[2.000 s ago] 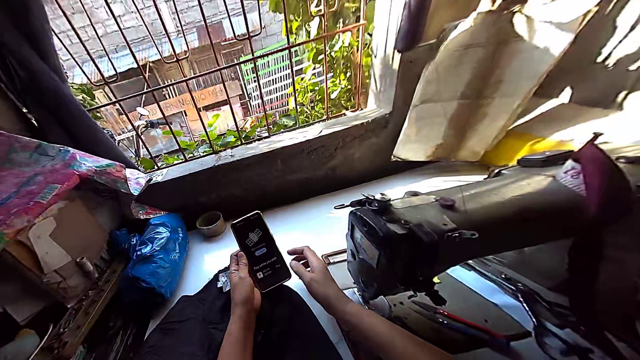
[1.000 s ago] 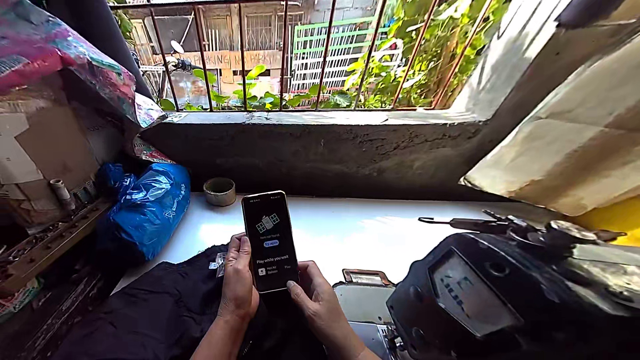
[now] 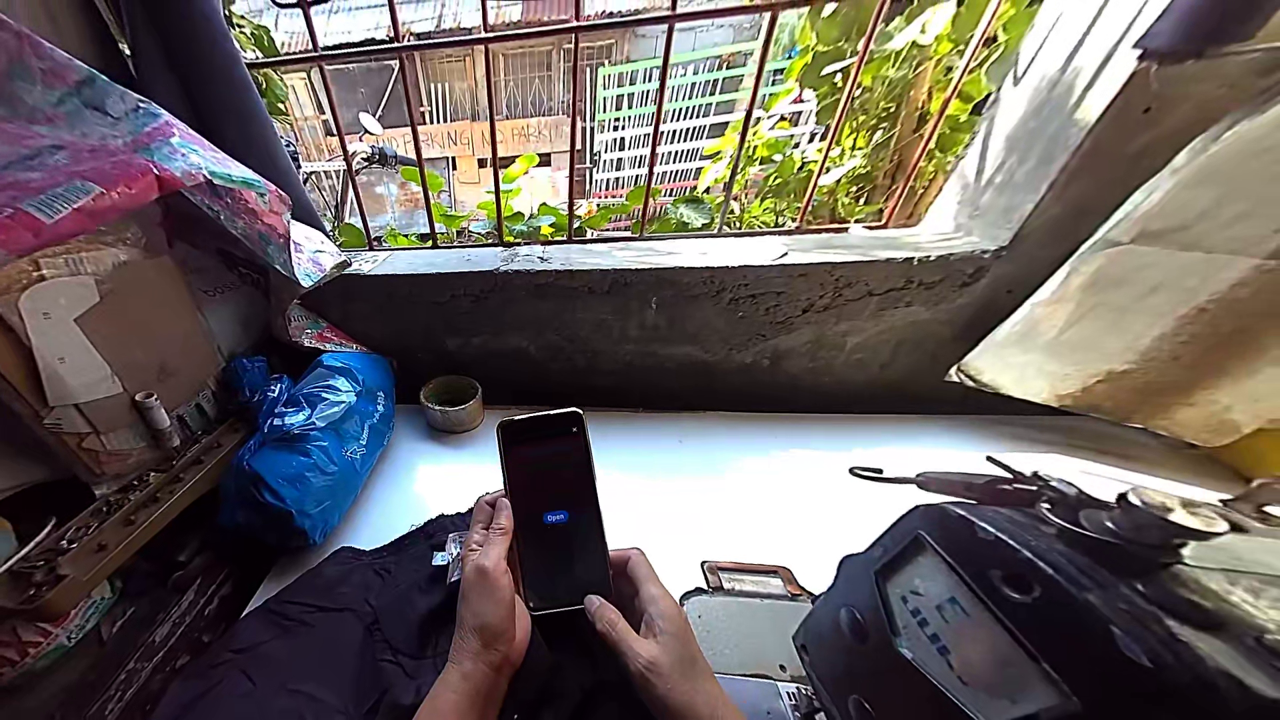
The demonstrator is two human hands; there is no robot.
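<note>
A smartphone [image 3: 555, 480] with a dark screen and a small blue button stands tilted upright near the middle of the view. My left hand [image 3: 490, 585] grips its left edge, thumb along the side. At the lower right corner, my right hand [image 3: 645, 625] holds it too, with the thumb by the bottom edge and the other fingers partly hidden behind. Black fabric [image 3: 330, 620] with a small tag lies beneath and to the left of my left hand. The dark head of a sewing machine [image 3: 950, 620] is to the right of my right hand.
A blue plastic bag [image 3: 310, 450] and a small round container [image 3: 452, 403] sit left on the white tabletop [image 3: 720, 460]. A wooden tray [image 3: 130, 520] of small parts is at far left. Behind runs a concrete sill [image 3: 650, 320] under a barred window. Cloth [image 3: 1150, 280] hangs at right.
My right hand, beside the phone and apart from it two seconds ago, now holds its lower right edge. The phone's screen has gone from text and a picture to mostly dark. The view has turned.
</note>
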